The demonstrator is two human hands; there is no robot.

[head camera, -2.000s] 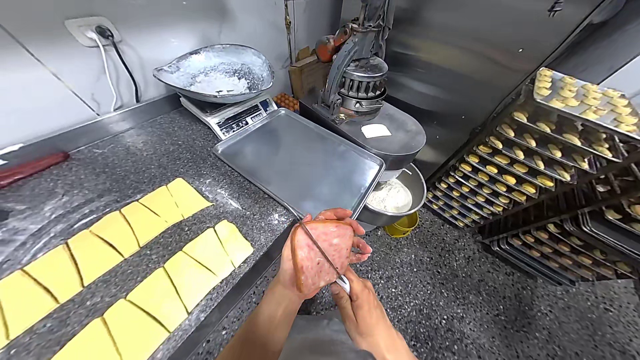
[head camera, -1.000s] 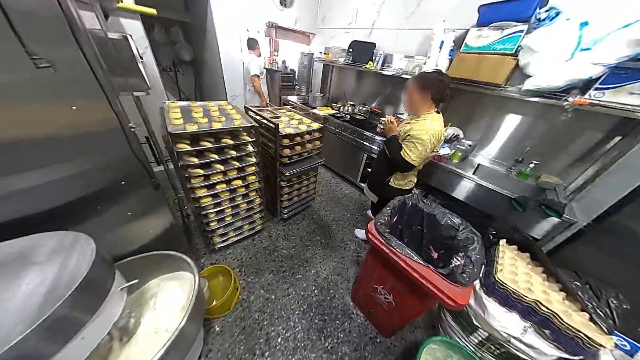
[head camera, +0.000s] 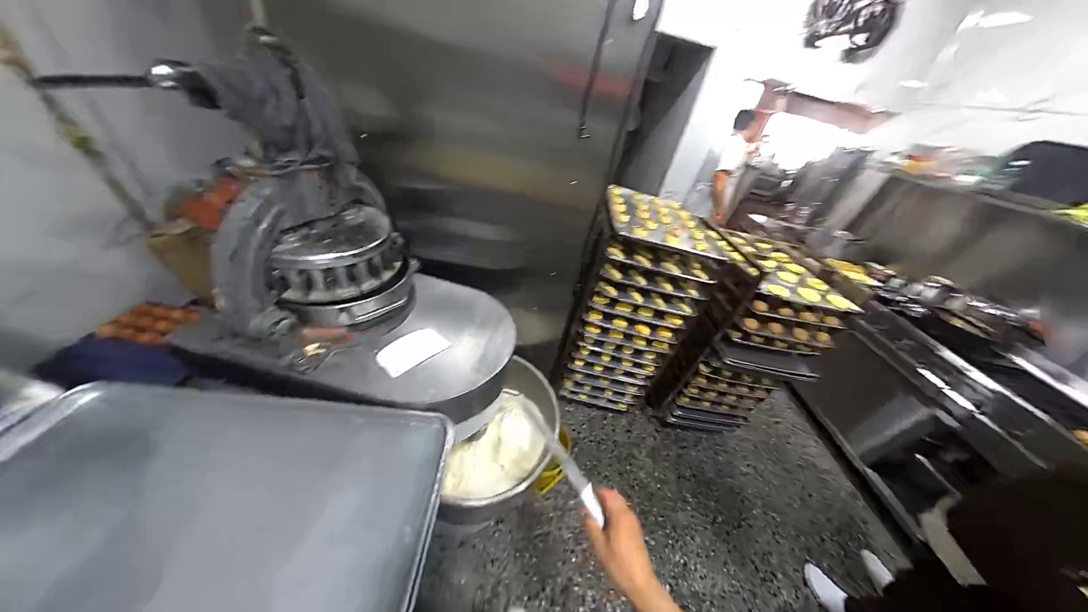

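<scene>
My right hand [head camera: 620, 540], low in the centre of the head view, grips the white handle of a knife [head camera: 557, 450]. Its blade points up and left, across the rim of a large metal bowl [head camera: 544, 399] of white dough or flour [head camera: 497, 450] as seen from here; whether it touches is unclear. My left hand is out of view. An unlined metal baking tray [head camera: 212, 501] lies at the lower left, beside the round steel plate of a dough divider [head camera: 340, 255].
Racks of trays with small yellow pastries [head camera: 654, 225] stand beyond the bowl. A yellow container [head camera: 557, 463] is on the floor behind it. Eggs [head camera: 149, 323] lie left of the divider. A person [head camera: 731, 170] stands at the back; another person's white shoes [head camera: 824, 586] show lower right.
Two seconds ago both hands were in view, the left holding sliced ham and the right the knife against it. The view has swung right and partly back; the left hand and ham are now out of sight.
</scene>
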